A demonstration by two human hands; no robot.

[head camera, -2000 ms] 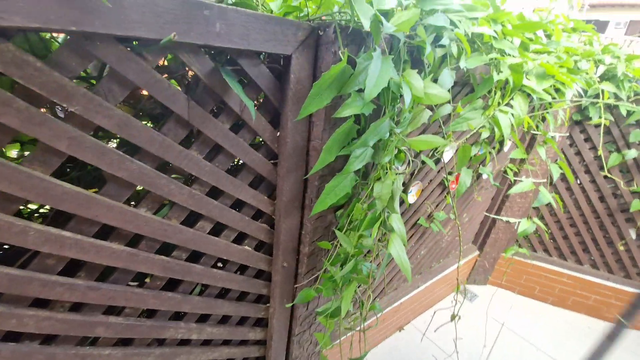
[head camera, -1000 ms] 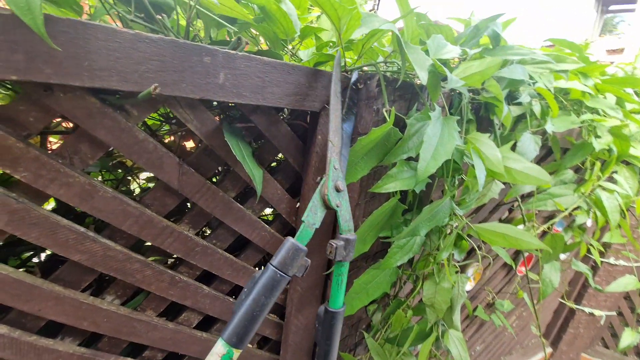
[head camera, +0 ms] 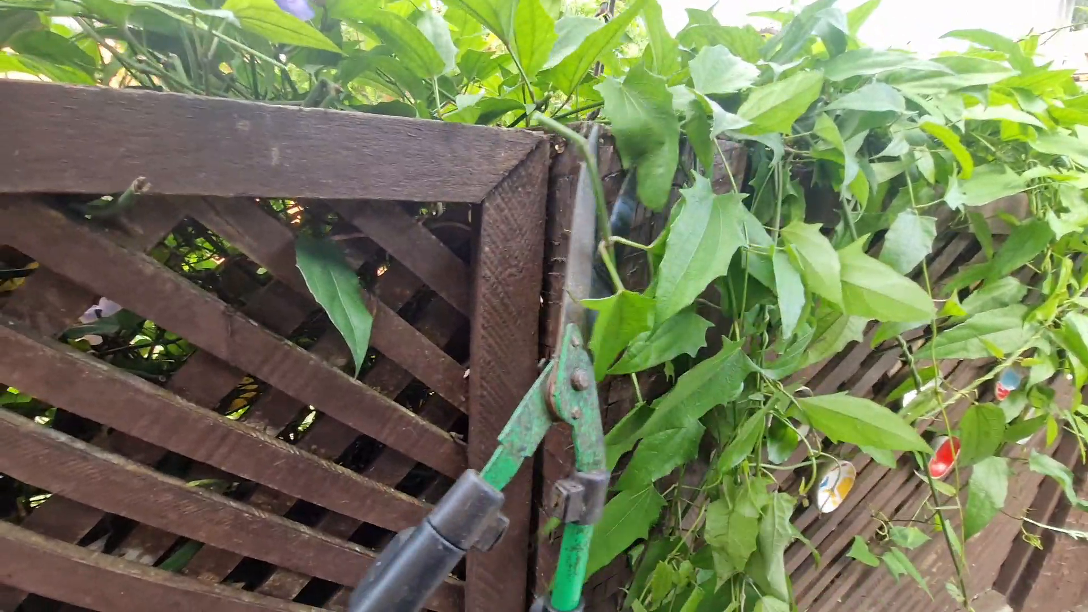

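Green-handled hedge shears (head camera: 571, 382) with black sleeves rise from the bottom edge, blades pointing up beside the corner post of a brown wooden lattice fence (head camera: 510, 357). Their blades (head camera: 581, 246) are parted, with a green vine stem (head camera: 599, 204) running down in front of and between them. Leafy vine (head camera: 697, 246) hangs over the fence just right of the blades. Neither my left hand nor my right hand is in the picture; the lower ends of the shears' handles are cut off by the frame.
The fence's top rail (head camera: 255, 144) runs left, with foliage above it. A single leaf (head camera: 336, 293) hangs against the lattice. Small painted ornaments, one yellow and white (head camera: 836, 487) and one red (head camera: 943, 457), show among the vines at the right.
The shears were not in view two seconds ago; they came in by one second ago. Their blades are now at the vine stem beside the post. The view has moved closer to the fence corner.
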